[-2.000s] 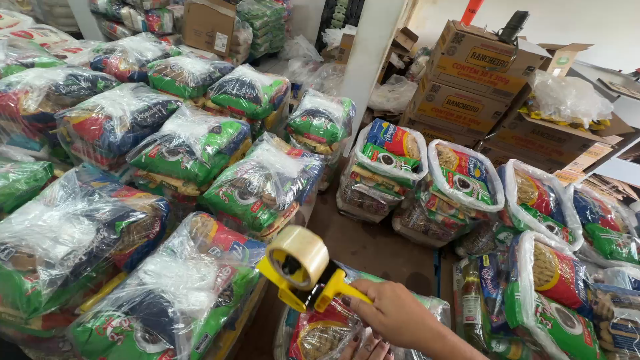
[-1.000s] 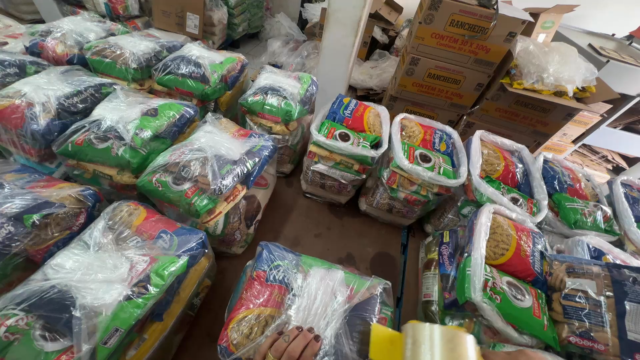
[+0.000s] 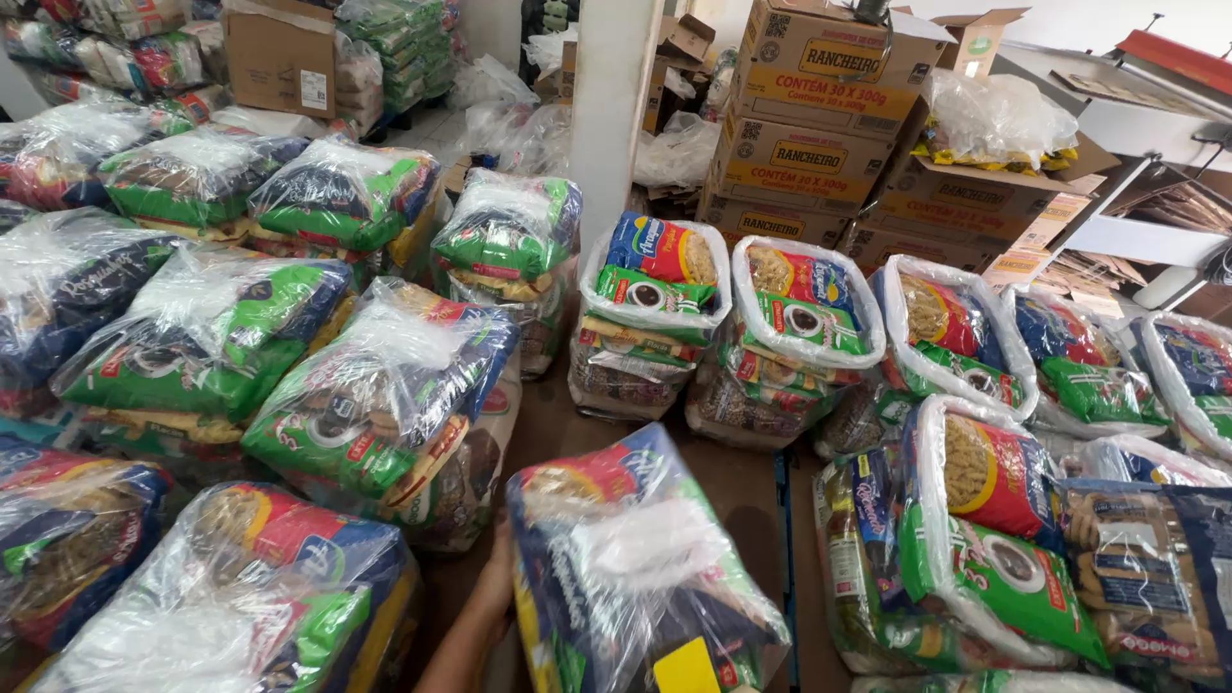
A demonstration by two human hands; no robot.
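Observation:
A clear plastic bag of groceries (image 3: 645, 568) stands tilted at the lower centre, its gathered top blurred; pasta and other packets show through. My left hand (image 3: 500, 568) is against its left side, fingers largely hidden behind it. A yellow part of the tape dispenser (image 3: 685, 666) shows at the bottom edge, over the front of the bag. My right hand is out of view.
Closed grocery bags (image 3: 385, 395) crowd the left. Open-topped bags (image 3: 808, 298) line the back and right, beside another open bag (image 3: 991, 520). Behind stand a white post (image 3: 616, 115) and stacked cardboard boxes (image 3: 818, 106).
My left hand has gone from the front of the bag to its left side, and the bag has turned. My right hand, seen holding the tape dispenser two seconds ago, has left view.

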